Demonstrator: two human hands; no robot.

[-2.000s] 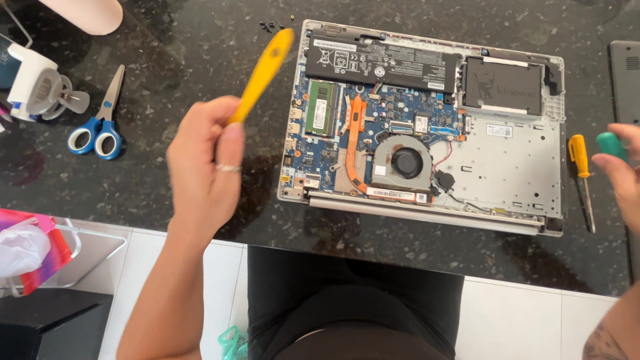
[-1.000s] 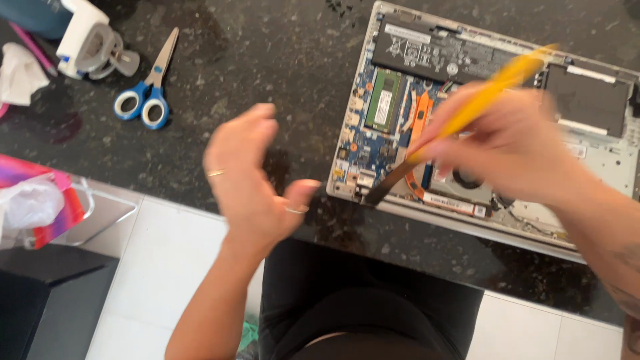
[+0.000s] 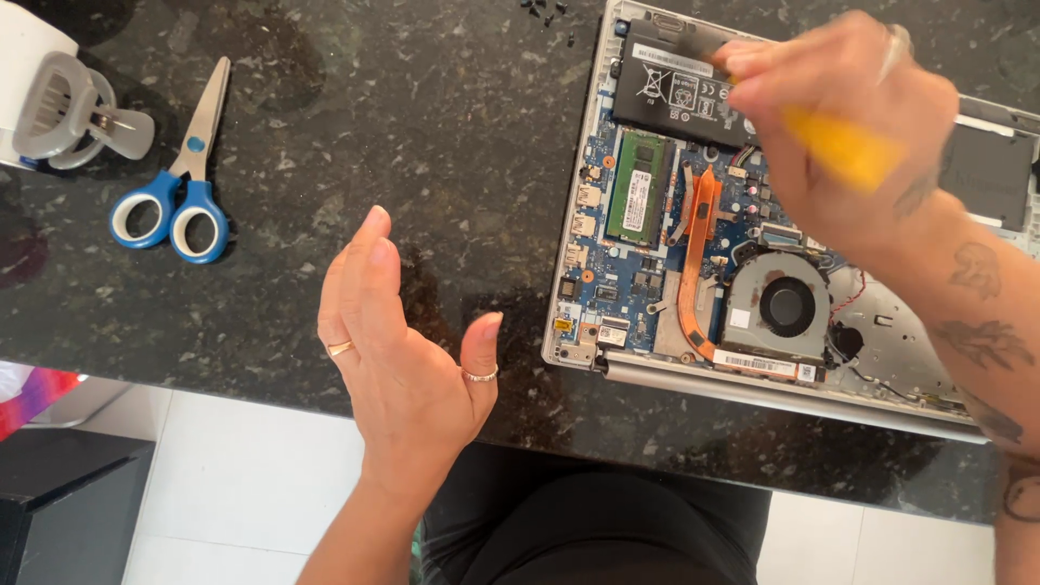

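Observation:
An opened laptop base lies at the right with its inside showing. My right hand grips a yellow-handled brush, blurred, over the black battery; the brush's dark tip is near the battery's upper edge. Below the battery are a green memory module, a copper heat pipe and a round cooling fan. Left of the laptop, my left hand is raised with fingers up and thumb apart, holding nothing.
Blue-handled scissors lie at the left of the dark stone countertop. A white and grey plastic device stands at the upper left. Several small black screws lie beside the laptop's top corner. A black box is below the counter.
The yellow brush was in my left hand two seconds ago and is now in my right. Since one second ago, the right hand has moved from the laptop's lower left corner up to the battery.

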